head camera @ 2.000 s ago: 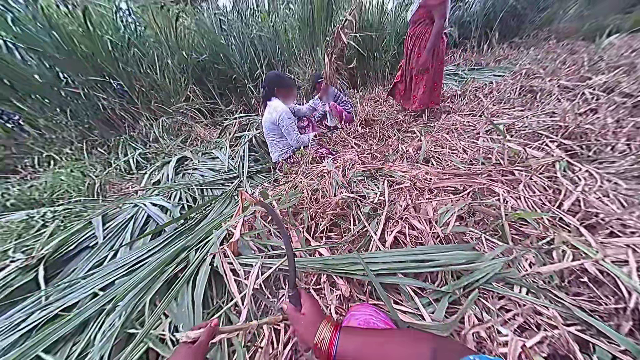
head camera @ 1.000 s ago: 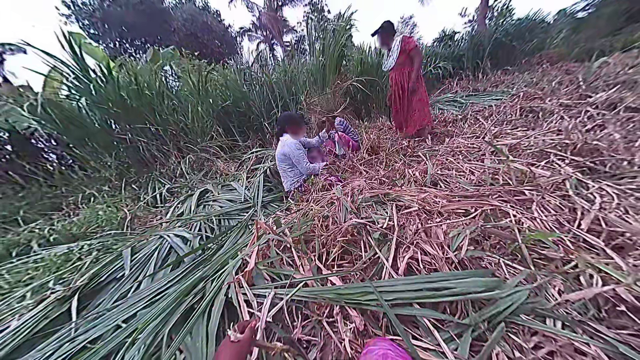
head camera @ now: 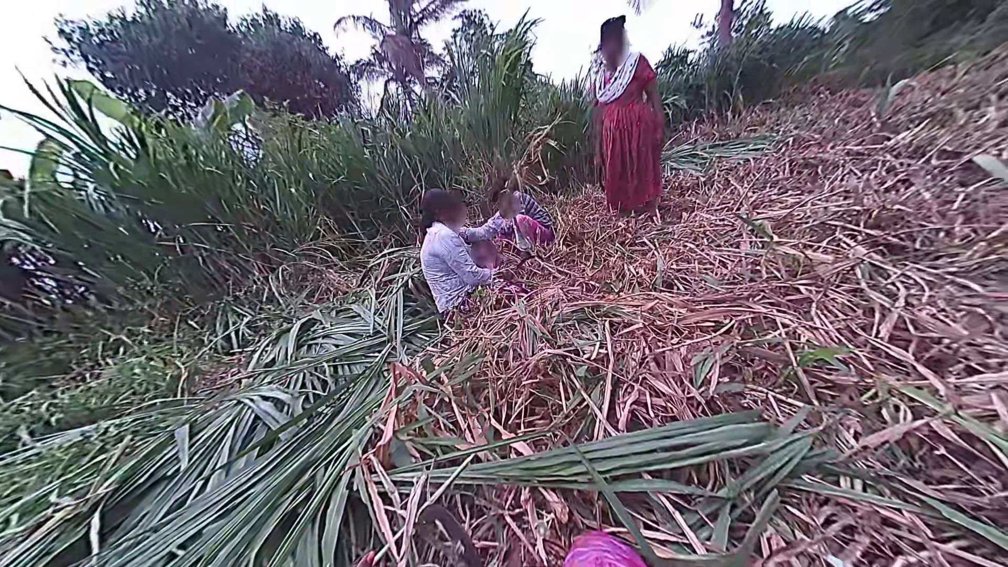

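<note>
At the bottom edge, only what looks like a fingertip of my left hand [head camera: 367,559] shows; what it holds is hidden. My right hand is out of view. Just right of that fingertip, the dark curved blade of a sickle [head camera: 450,535] rises from the lower edge, its handle out of frame. Bright pink cloth [head camera: 602,550] shows at the bottom centre. Long green cut leaves [head camera: 630,457] lie across dry straw-like stalks and leaves [head camera: 709,315]. A larger heap of green cut leaves [head camera: 260,441] spreads over the lower left.
A person in a pale shirt [head camera: 450,264] sits on the cut leaves, with another person in pink and stripes [head camera: 535,220] beside them. A person in a red dress [head camera: 631,142] stands farther back, right of them. Tall green grass [head camera: 315,165] lines the back.
Both hands and the sickle showed two seconds ago; my right hand has since left the view and my left has dropped to the bottom edge. The view has tilted up.
</note>
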